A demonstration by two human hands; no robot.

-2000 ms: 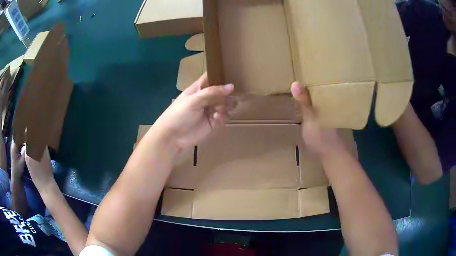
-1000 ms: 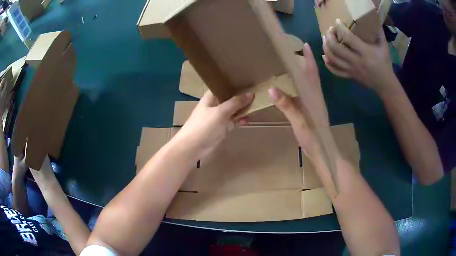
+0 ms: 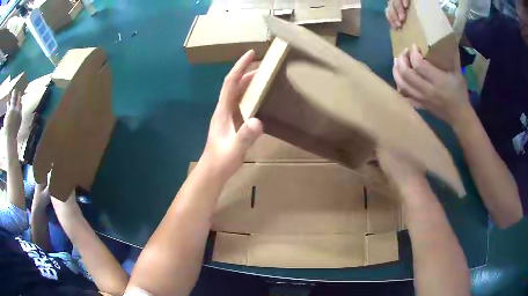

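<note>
A brown mailer box (image 3: 330, 115) is held tilted in the air, its lid raised and blurred by motion. My left hand (image 3: 231, 124) grips its left end wall, thumb on the near edge and fingers behind. My right hand (image 3: 399, 167) is at the box's right end, its fingers hidden under the lid and wall. A flat box blank (image 3: 307, 199) lies on the table below, its upper part covered by the box and my hands; dark slots show on both sides.
A closed carton (image 3: 226, 37) and flat sheets (image 3: 315, 10) lie at the back. At right, another person's hands (image 3: 428, 81) hold a box. At left, another person holds a raised box (image 3: 78, 130). The dark green table (image 3: 150, 144) runs beneath.
The box has turned so its left end wall is raised, and its lid now slants down to the right. My left hand has moved up to that wall. The camera view has shifted slightly.
</note>
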